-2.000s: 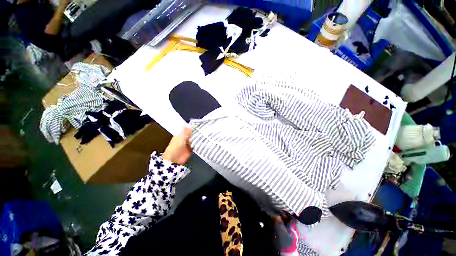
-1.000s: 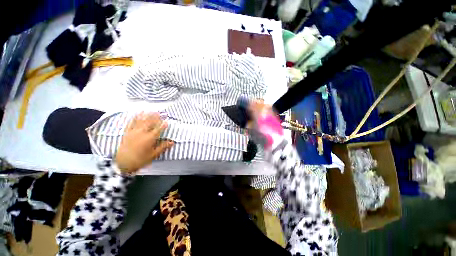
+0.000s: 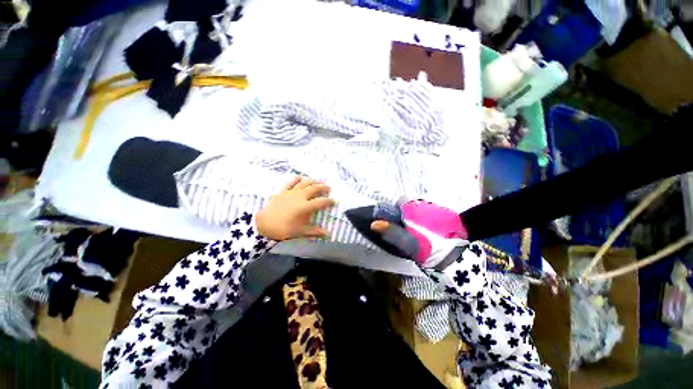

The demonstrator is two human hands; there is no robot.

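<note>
A striped garment piece [image 3: 220,186] is drawn over the black sleeve board [image 3: 148,169], whose rounded end sticks out at the left. More striped cloth [image 3: 342,125] lies bunched behind it. My bare left hand [image 3: 296,210] lies on the striped piece with its fingers spread. My right hand [image 3: 425,228], in a pink and grey glove, is closed on the steam iron [image 3: 372,222]. The iron's dark tip points left and rests on the striped piece, just right of my left hand. The iron's handle is mostly hidden by the glove.
Tied black pieces [image 3: 163,61] and yellow strips [image 3: 95,114] lie at the table's back left, a brown pad [image 3: 427,64] at the back right. A thick black sleeve [image 3: 562,186] runs right from the iron. A green basket [image 3: 532,125] and cardboard box [image 3: 629,304] stand right.
The iron, first parked at the right, is now in my right hand on the cloth. My left hand has moved from the cloth's left edge to its middle. The view has turned.
</note>
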